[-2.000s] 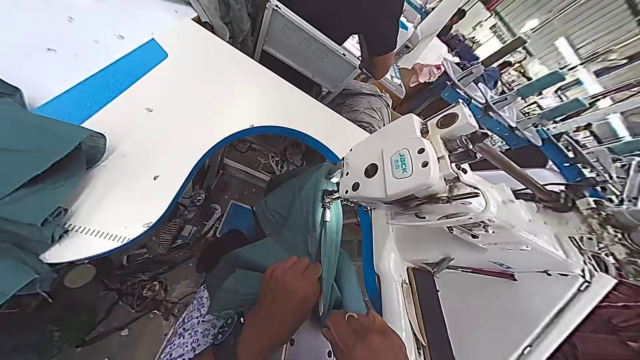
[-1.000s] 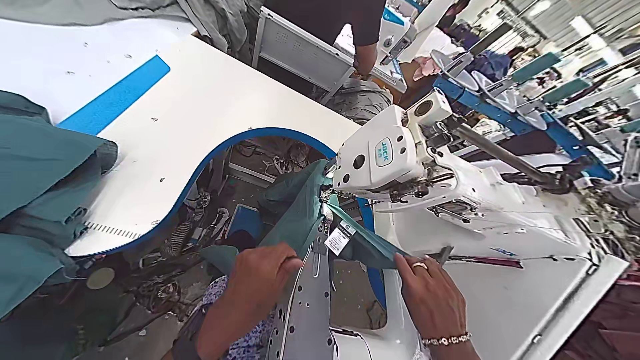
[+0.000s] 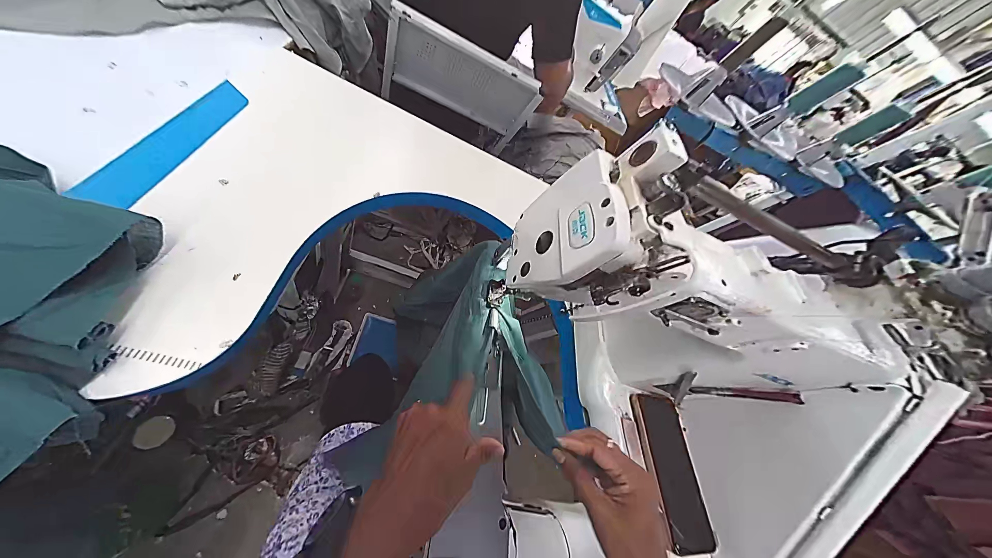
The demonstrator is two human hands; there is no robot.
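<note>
Green fabric (image 3: 453, 353) runs from under the head of a white Jack sewing machine (image 3: 577, 232) down both sides of its narrow arm (image 3: 490, 457). On the left panel of this fabric lies my left hand (image 3: 434, 457), index finger pointing up toward the needle area and thumb spread to the right. My right hand (image 3: 616, 488) pinches the edge of the right panel between thumb and fingers; a ring is on one finger. The needle itself is too small to make out.
A white table (image 3: 310, 132) with a curved blue edge is at left, bearing more green fabric (image 3: 62, 256). A smartphone (image 3: 674, 473) lies right of my right hand. Behind the table a person's arm (image 3: 554, 81) shows near grey cloth (image 3: 554, 147). Cables and a blue object are below.
My right hand has moved in toward the machine arm, and the fabric strip it holds hangs more steeply. My left hand has gone from a closed shape to extended fingers. The white tag no longer shows.
</note>
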